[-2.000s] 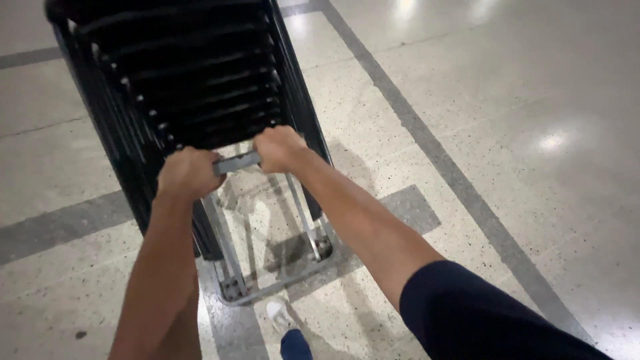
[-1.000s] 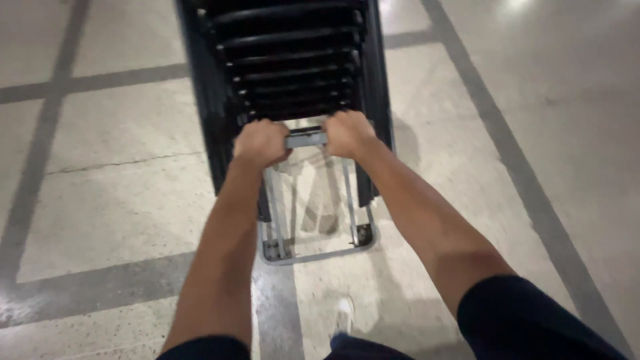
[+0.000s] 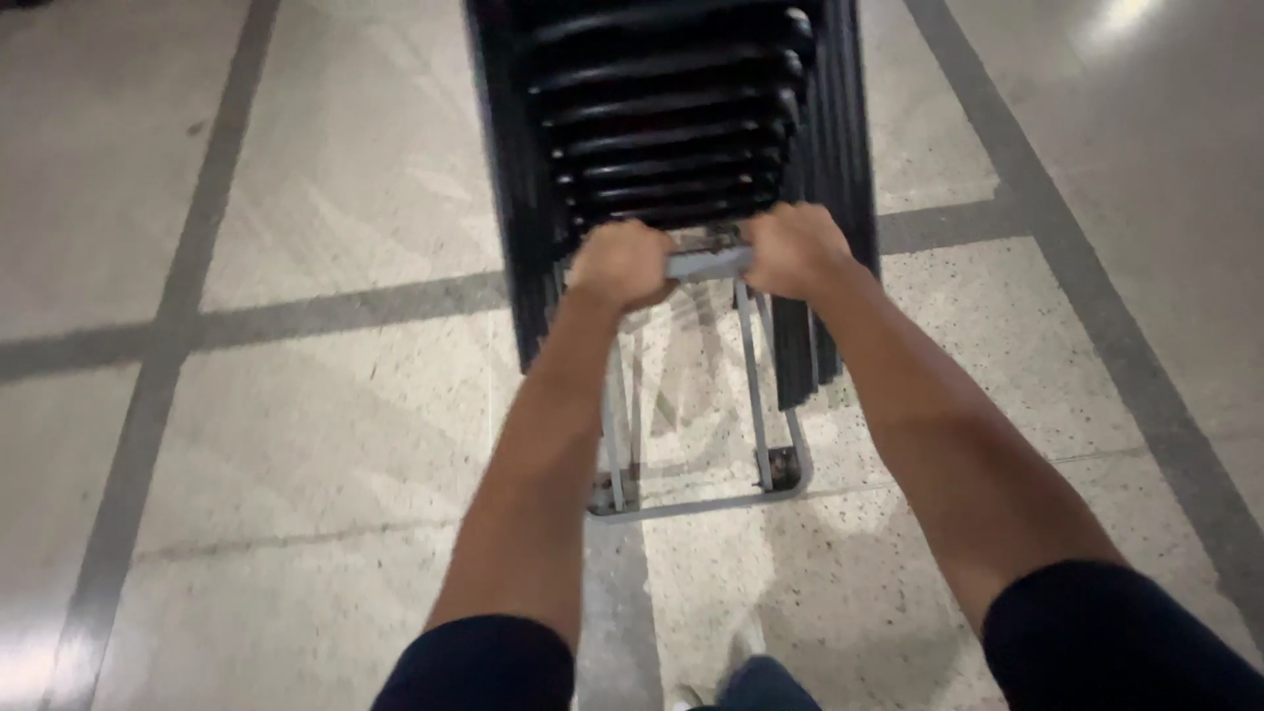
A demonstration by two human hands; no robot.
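Both of my hands grip a grey metal handle bar in the head view. My left hand closes around its left end, and my right hand around its right end. The bar belongs to a grey metal cart frame, whose rounded lower end shows near the floor. Just beyond my hands rises a stack of black chairs with several nested slats and side frames; its top runs out of view. My fingertips are partly hidden behind the bar.
Speckled stone-like floor with dark grey bands surrounds the cart. A dark band runs down the right side, another down the left. My trouser leg shows at the bottom edge.
My hands stay on the bar throughout. The cart and stack, tilted to the left two seconds ago, now stand nearly straight ahead of me, and the floor bands have shifted in view.
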